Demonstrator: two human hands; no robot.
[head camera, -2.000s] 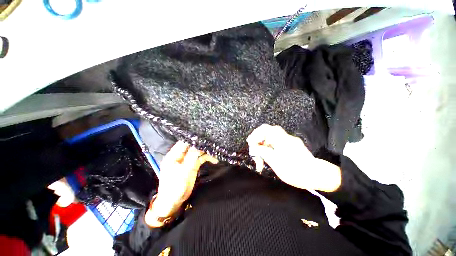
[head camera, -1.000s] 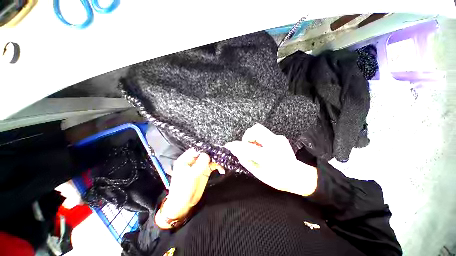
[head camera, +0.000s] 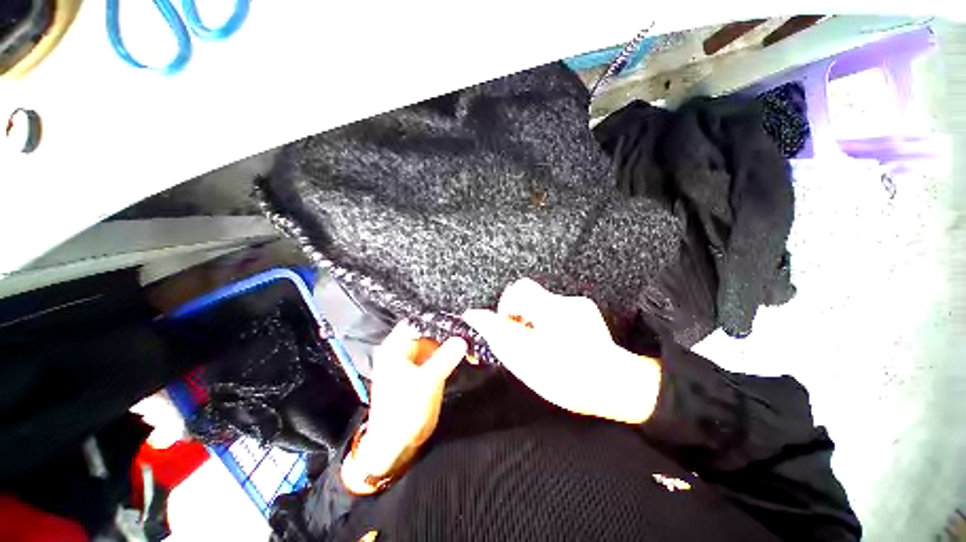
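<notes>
The dark speckled tweed garment (head camera: 455, 201) lies over my lap, partly under the white table's edge. A black-and-white braid trim (head camera: 337, 271) runs along its left and lower edge. My left hand (head camera: 405, 397) grips the garment edge at the trim, thumb on top. My right hand (head camera: 567, 355) is close beside it on the right, fingers bent over the trimmed edge. No needle or thread can be made out. The trim under the right fingers is hidden.
Blue scissor handles (head camera: 148, 37) and a small ring (head camera: 24, 130) lie on the white table (head camera: 318, 64). A blue basket (head camera: 254, 281) with black pieces stands lower left. Plain black cloth (head camera: 704, 201) hangs right of the tweed. A pale purple stool (head camera: 879, 148) stands right.
My right hand has moved left along the trim, close to my left hand. The trim edge between the hands is now bunched. The camera view has shifted slightly.
</notes>
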